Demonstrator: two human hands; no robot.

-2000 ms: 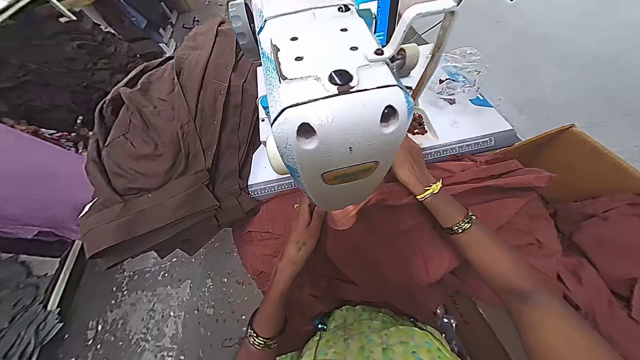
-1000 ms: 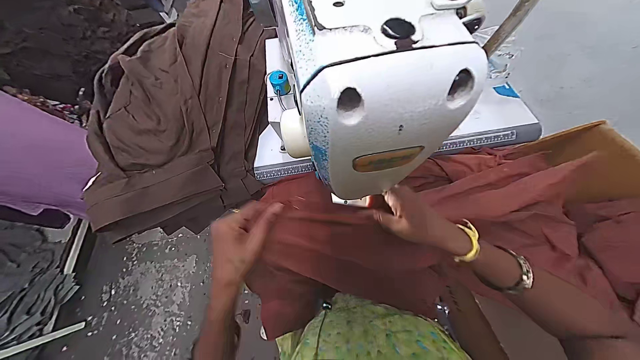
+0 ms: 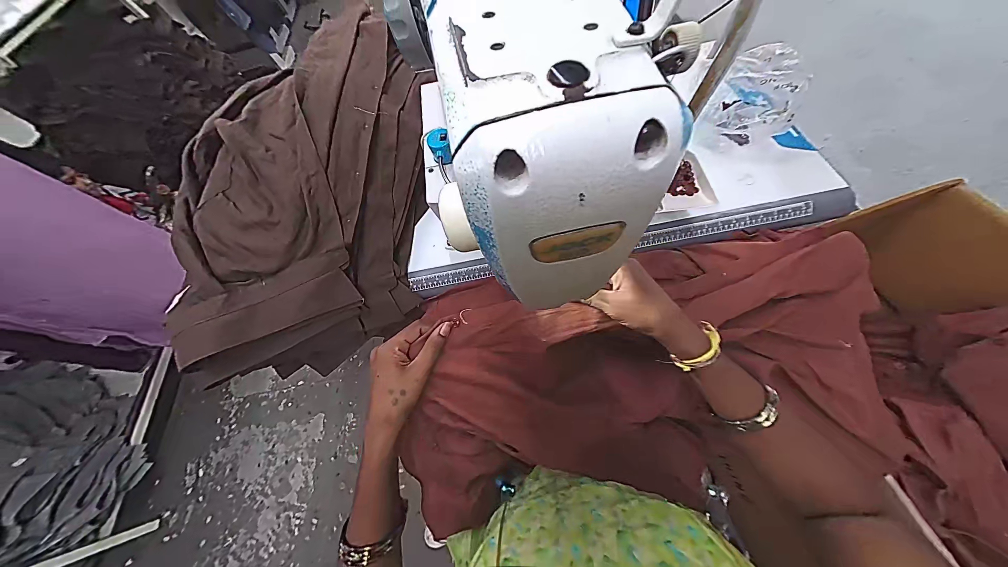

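Note:
The white head of an industrial sewing machine [image 3: 579, 181] fills the upper middle and hides the needle area. A rust-red cloth garment [image 3: 551, 394] lies over my lap and reaches up to the machine's edge. My left hand [image 3: 409, 362], left of the machine head, pinches the cloth's edge between thumb and fingertips, beside a short loose thread. My right hand [image 3: 634, 303] grips a fold of the same cloth just under the machine head's lower right; some of its fingertips are hidden.
Brown garments [image 3: 291, 213] hang in a pile at the machine's left. A small tray of dark red buttons [image 3: 683, 179] and a clear plastic bag [image 3: 756, 90] lie on the white machine table [image 3: 772, 177]. A cardboard box [image 3: 929, 244] stands right, purple cloth [image 3: 75, 244] left.
The cloth was bunched closer under the machine head two seconds ago. My left hand has since moved left from there, holding the cloth's edge. The view has shifted a little.

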